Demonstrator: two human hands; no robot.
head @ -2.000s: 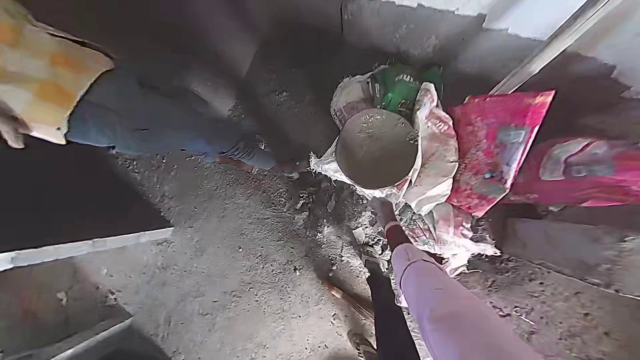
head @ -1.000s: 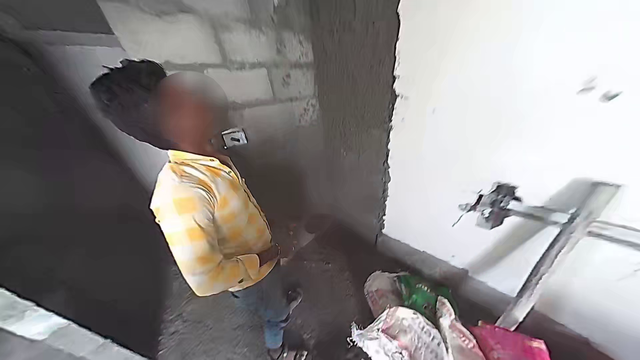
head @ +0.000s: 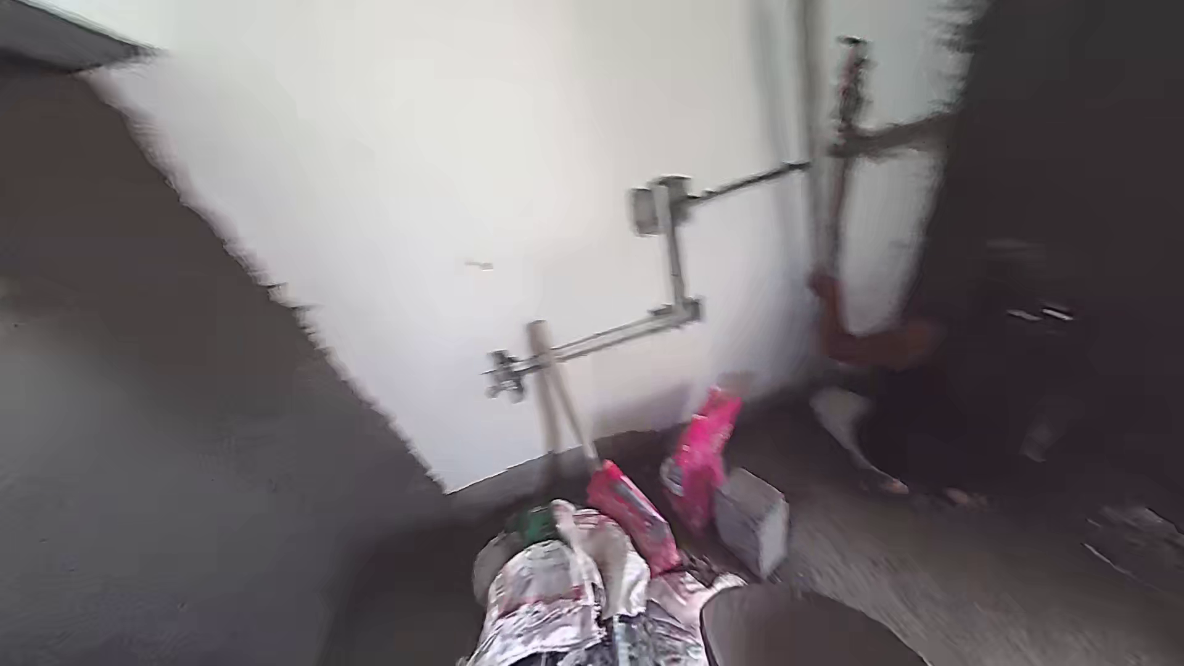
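Neither my left hand nor my right hand shows in the head view. At the bottom edge is part of a dark rounded object (head: 800,629), blurred and cut off; what holds or supports it is hidden. Left of it lie crumpled whitish woven sacks (head: 546,592), with a green sack (head: 536,524) behind them. A pink-red sack (head: 634,518) leans just to their right. Another bright pink bag (head: 703,453) stands farther right, beside a grey block (head: 754,523).
A wooden pole (head: 569,402) leans on the white wall (head: 416,231), which carries pipes (head: 615,338) and a junction box (head: 661,205). Grey plastered wall (head: 185,416) stands at left. Rough floor (head: 879,555) and a dark blurred area lie at right.
The view has swung strongly up and right. My arm, seen reaching by the round pan two seconds ago, is out of view, as is the person in the yellow checked shirt.
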